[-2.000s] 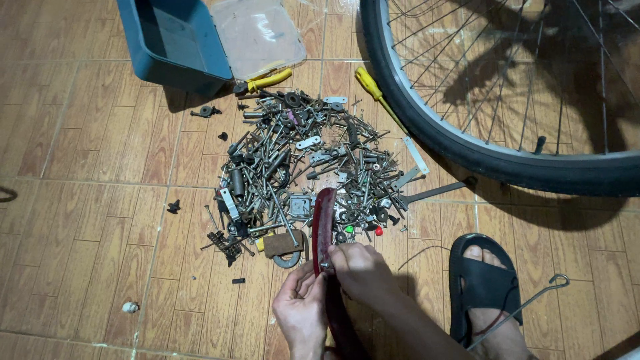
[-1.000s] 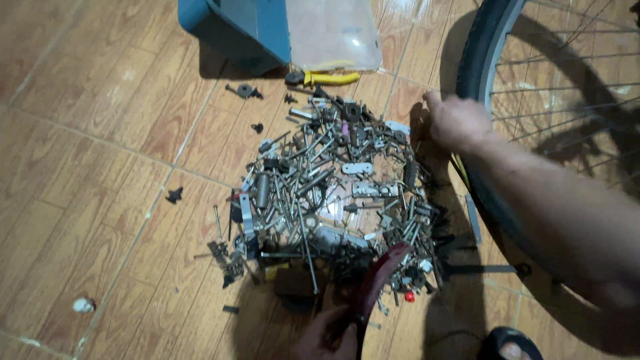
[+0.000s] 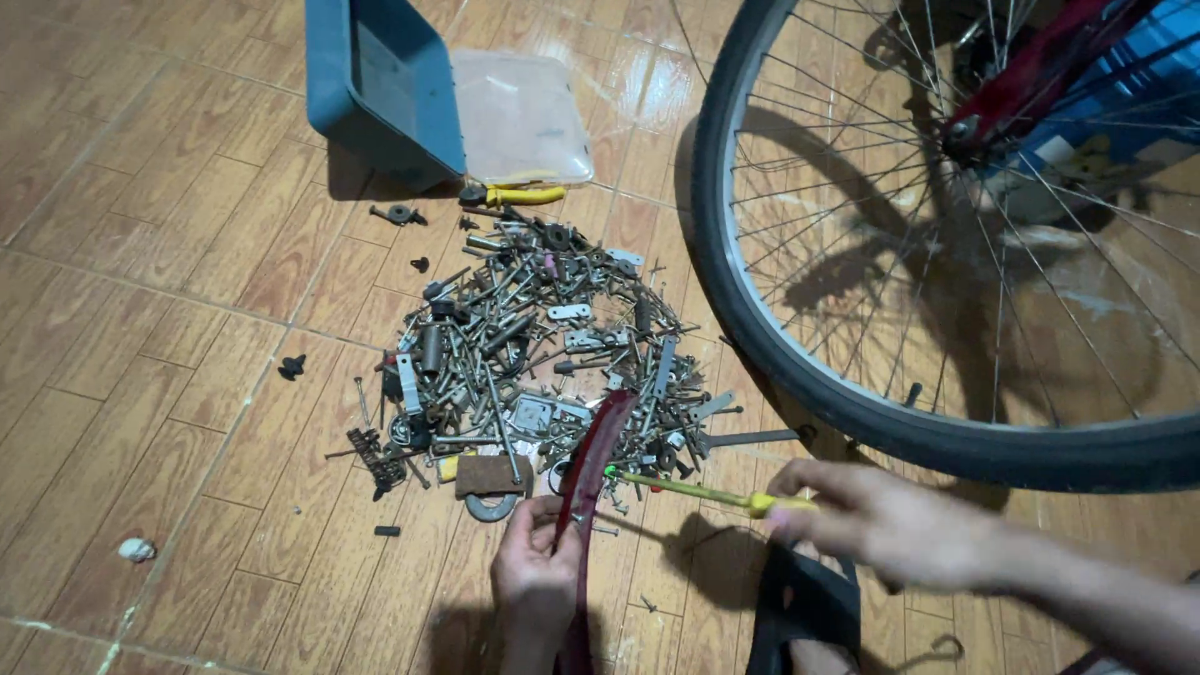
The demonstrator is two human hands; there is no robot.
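My left hand grips a curved dark red strip, which looks like a bicycle mudguard, near its middle. A small screw or bolt shows on the strip beside my fingers. In my right hand is a screwdriver with a yellow handle, its shaft pointing left toward the strip; the tip does not clearly touch it. Beyond the strip lies a large pile of screws, bolts and metal parts on the floor. A rusty padlock rests at the pile's near edge.
A bicycle wheel stands at the right. Behind the pile are a blue plastic bin, a clear plastic lid and yellow-handled pliers. A sandaled foot is below my right hand. Loose black fasteners lie at the left.
My right hand was at the strip, then reached out beside the wheel, and is now back near the strip with the screwdriver, which lay by the wheel at first. My left hand still holds the strip.
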